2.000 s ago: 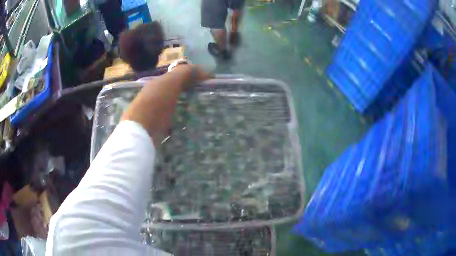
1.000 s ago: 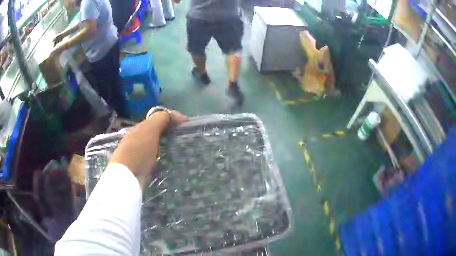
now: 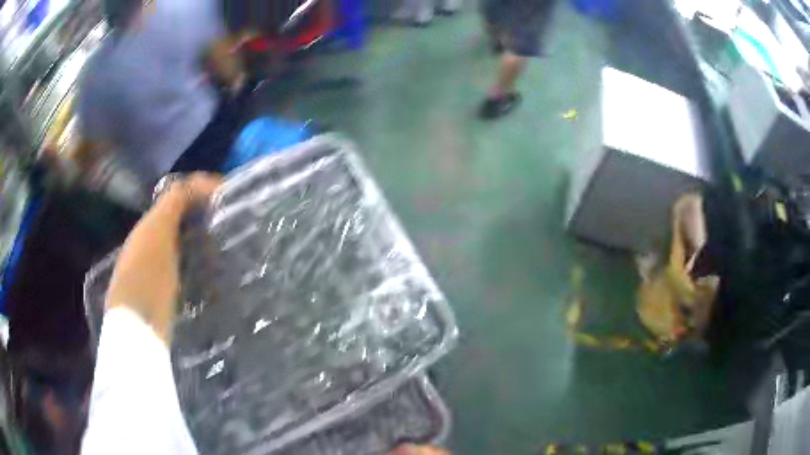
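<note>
A film-wrapped tray [image 3: 302, 275] with a raised rim and shiny wrinkled film is held tilted in the left and middle of the view. The lower tray [image 3: 404, 413] sticks out beneath its near right side. My left hand [image 3: 164, 235], with a white sleeve, grips the far left edge of the upper tray; its fingertips are hidden. My right hand [image 3: 419, 450] shows only as a sliver at the bottom edge, against the near rim of the lower tray. The contents are blurred.
A person [image 3: 155, 98] is at the bench on the left, beside a blue stool [image 3: 271, 142]. Another person's leg [image 3: 508, 75] is ahead on the green floor [image 3: 497, 222]. At right stand a white-topped box [image 3: 648, 124], a brown bag [image 3: 679, 284] and yellow floor tape.
The view has turned right and moved forward. The trays sit further left and are tilted. The person ahead appears further off; the box and brown bag are nearer. The right hand's sliver has appeared.
</note>
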